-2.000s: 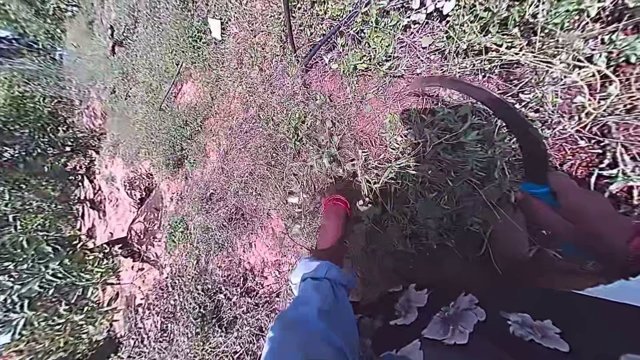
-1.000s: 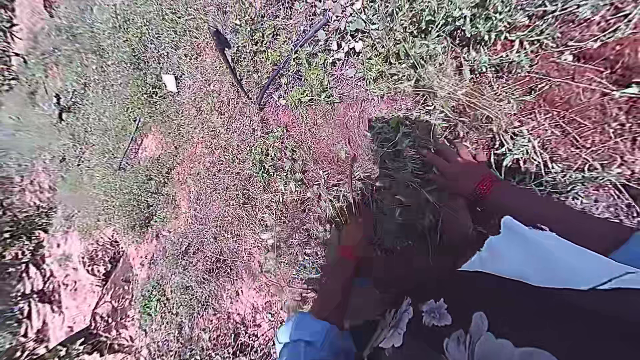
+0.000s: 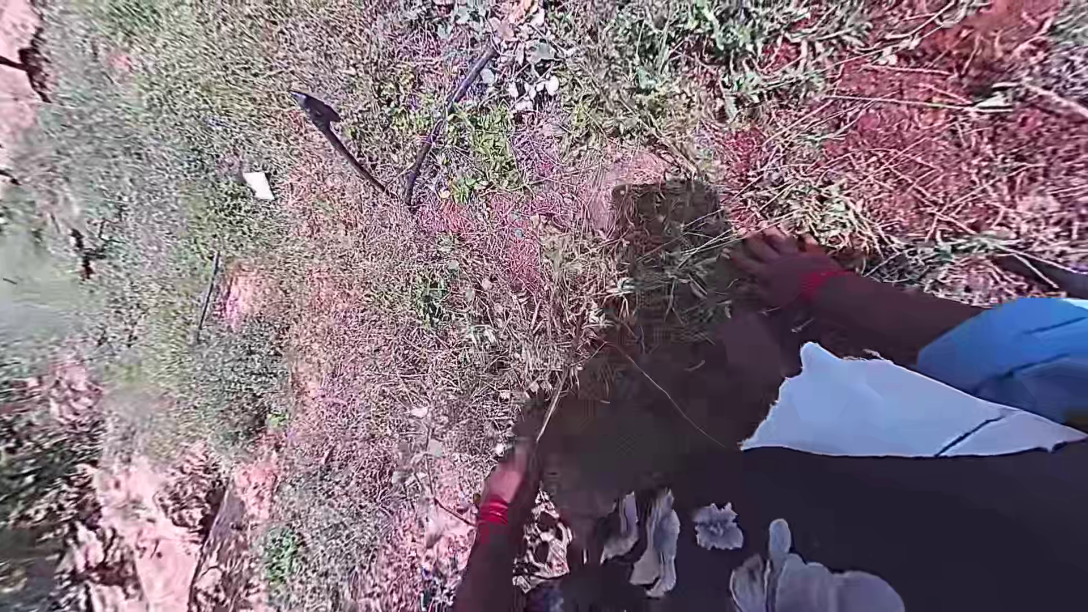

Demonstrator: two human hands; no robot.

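A heap of cut grass and weeds (image 3: pixel 671 272) lies on the ground in my shadow. My right hand (image 3: pixel 778 265), with a red band at the wrist, rests at the heap's right edge, fingers spread and no tool in it. Lower down, my left hand (image 3: pixel 508 476) reaches to the ground by some dry stalks (image 3: pixel 557 404); a red bangle circles that wrist. Its fingers are dark and blurred, so whether it grips anything is unclear. Dark cloth with pale flowers (image 3: pixel 718 525) and a white cloth (image 3: pixel 875 404) cover the near side.
A dark, bent stick-like object (image 3: pixel 340 144) lies in the grass, near another dark stick (image 3: pixel 442 123). A small white scrap (image 3: pixel 257 185) is at the upper left. Reddish soil with dry stems (image 3: pixel 918 161) spreads at the upper right, and leafy weeds (image 3: pixel 654 72) grow along the top.
Two seconds ago my right hand held a curved sickle by its blue handle; that hand is now without it and down at the grass. My left hand is farther from the heap.
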